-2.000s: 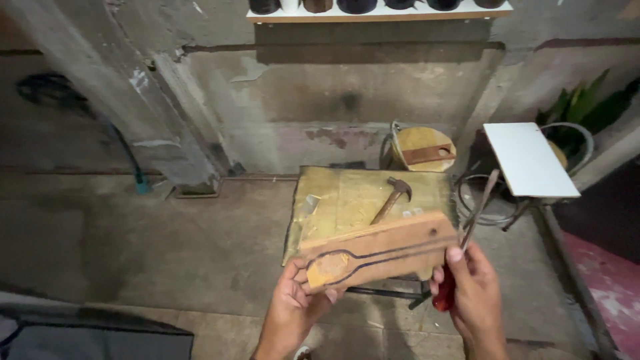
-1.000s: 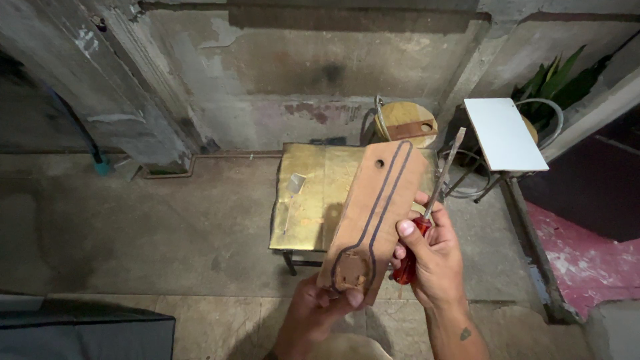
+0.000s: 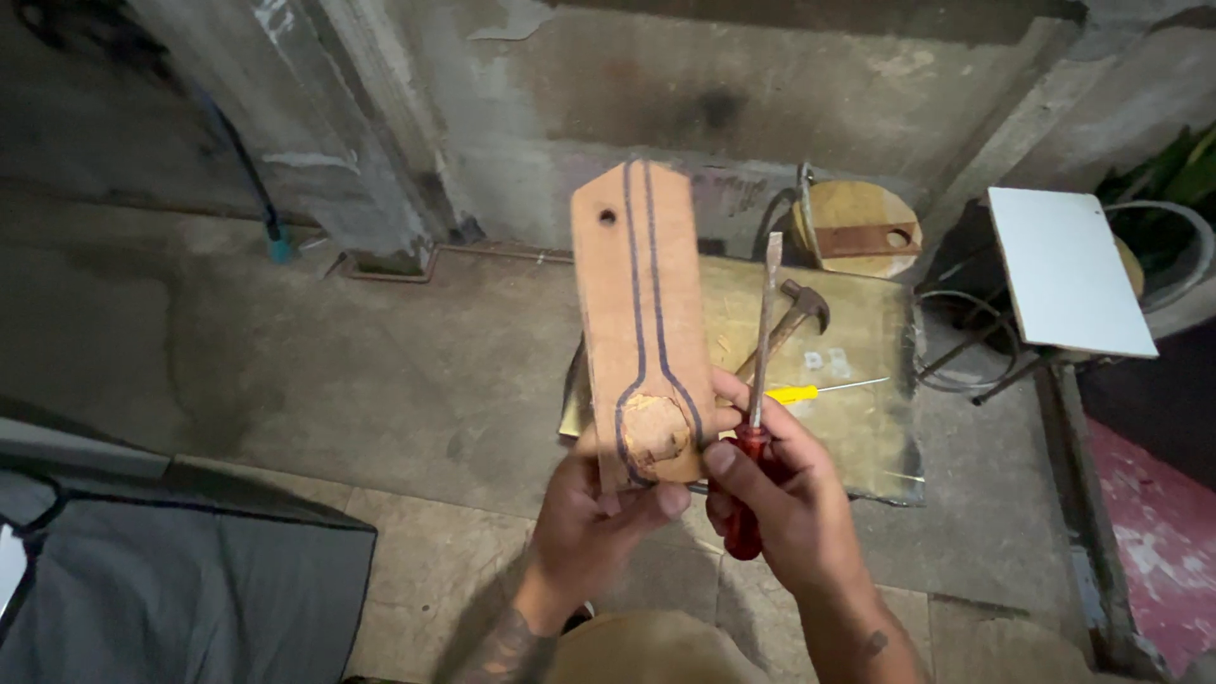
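Observation:
My left hand grips the lower end of a wooden board, which stands nearly upright before me. A spoon outline is drawn on it in dark marker, with a rough carved hollow in the bowl part and a small hole near the top left corner. My right hand holds a flat-blade screwdriver by its red handle, blade pointing up, its fingers at the board's lower right edge. Behind them, a claw hammer and a screwdriver with a yellow handle lie on a low yellowish table.
Past the table is a round wooden seat with a brown wooden piece on it. A white board rests on a metal-legged stand at the right. A grey fabric-covered object fills the lower left. A concrete wall rises behind.
The wooden board has turned from lying sideways to nearly upright, with its bowl end towards me. The red-handled screwdriver stays in my right hand.

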